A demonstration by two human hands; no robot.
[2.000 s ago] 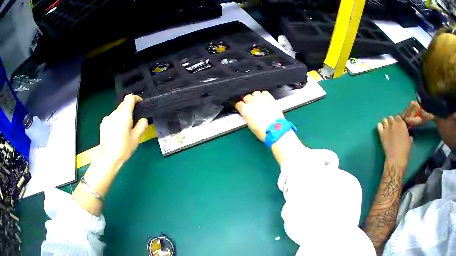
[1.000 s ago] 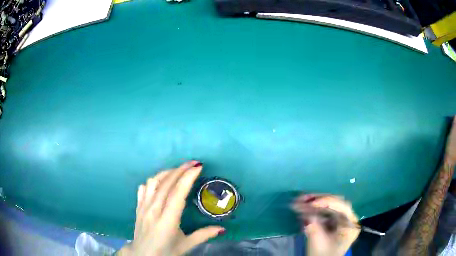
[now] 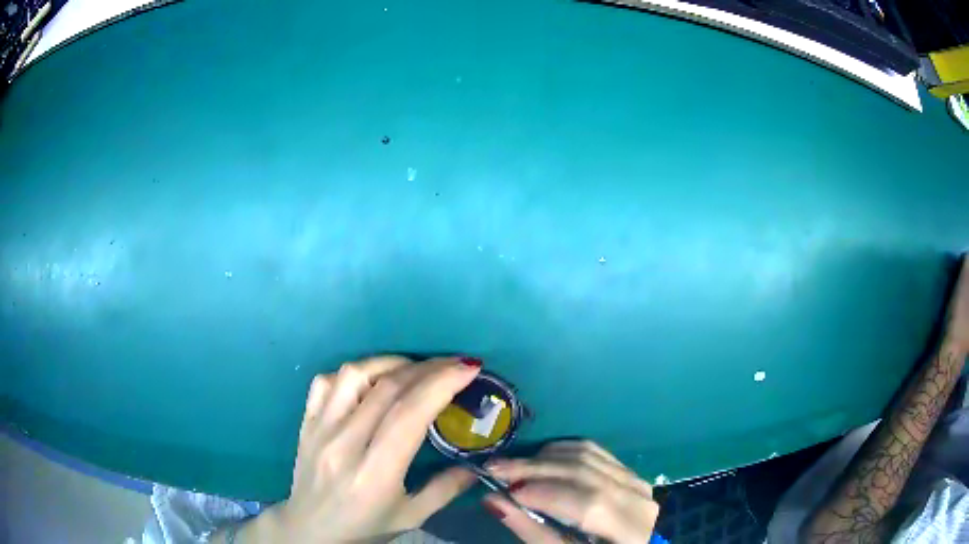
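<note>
A round watch case [image 3: 461, 427], amber-yellow inside with a dark part and a small white piece, lies on the green mat near the bottom centre. My left hand [image 3: 372, 446] grips its left side, with the index finger at the upper rim and the thumb below. My right hand [image 3: 579, 491] is just right of and below the case. It holds thin dark tweezers [image 3: 528, 514] like a pen, with the tip close to the case's lower rim. Whether the tip touches the rim is hard to tell.
The green mat [image 3: 319, 213] has small specks and a white bit [image 3: 759, 375] at right. A black foam tray [image 3: 808, 34] on a white board [image 3: 733, 34] is at the upper right. Another white board [image 3: 90, 23] is at the upper left. A tattooed forearm [image 3: 903, 425] is at the right edge.
The view has left the foam tray my hands were holding and now looks down at the case. My left hand has closed on the case. My right hand has moved left to it with the tweezers.
</note>
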